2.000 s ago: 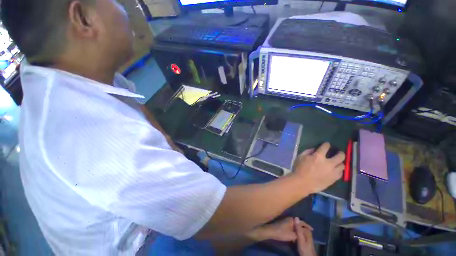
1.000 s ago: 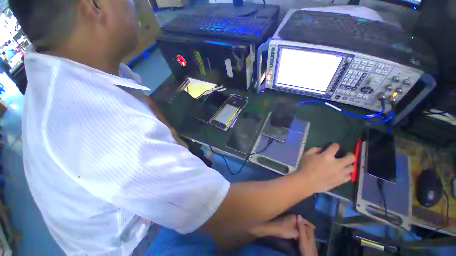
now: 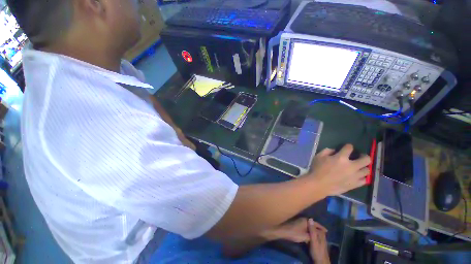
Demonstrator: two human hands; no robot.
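My left hand (image 3: 292, 230) and my right hand (image 3: 318, 245) touch at the fingertips low in the picture; no held object shows, and finger positions are unclear. Another person's hand (image 3: 338, 170) rests on a dark mouse (image 3: 355, 154), mostly covered. Right of it, a dark-screened phone (image 3: 398, 157) lies on a blue-grey plate (image 3: 397, 198) with a cable at its lower end. Another dark phone (image 3: 293, 121) lies on the left plate (image 3: 290, 154), also cabled. A phone with a pale inner area (image 3: 235, 114) lies further left on the green mat.
A person in a white shirt (image 3: 113, 154) fills the left, their arm crossing above my hands. A tester (image 3: 323, 65) and computer case (image 3: 222, 59) stand behind. A red strip (image 3: 371, 161) lies beside the right plate. A black mouse (image 3: 446, 191) is far right; black trays (image 3: 385, 252) are below.
The right plate's phone screen has gone from pink to dark. The view has shifted slightly, moving the bench up and right. The other person's hand remains on the mouse; my hands remain together.
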